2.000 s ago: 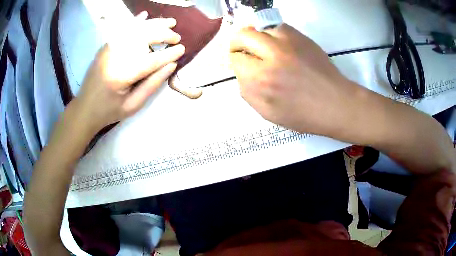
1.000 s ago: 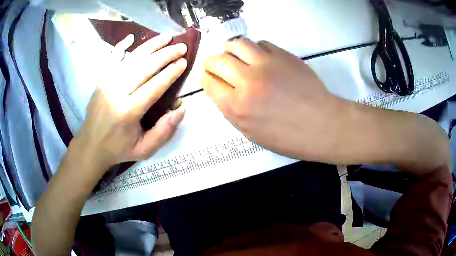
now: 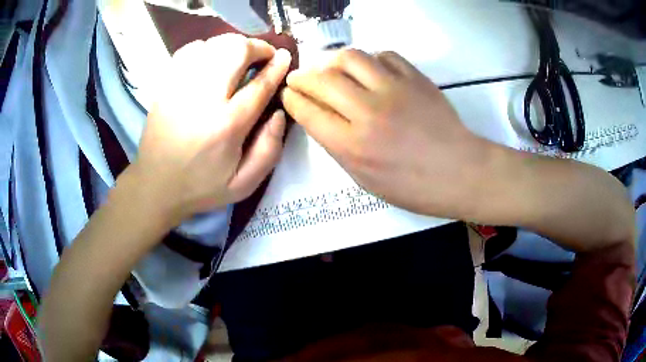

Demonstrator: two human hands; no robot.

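A maroon panel (image 3: 191, 27) lies under the machine's needle area (image 3: 280, 18) at top centre and runs down beneath my left hand. My left hand (image 3: 212, 117) is on the panel, its fingertips pinching the maroon edge just below the needle. My right hand (image 3: 375, 127) has its fingertips together at the same edge, touching or nearly touching the left fingertips; the cloth between them is mostly hidden. Pale grey-blue cloth with dark maroon bands (image 3: 53, 141) hangs in folds at the left.
Black-handled shears (image 3: 554, 106) lie at right on the white table (image 3: 319, 177), which has ruler markings along its front edge. A ribbed round fitting (image 3: 334, 33) stands right of the needle. A red basket (image 3: 21, 329) shows at lower left.
My left hand has moved right and its fingers have bent to pinch the maroon edge beside my right fingertips. The pale cloth has shifted right and now hangs over the table's front edge.
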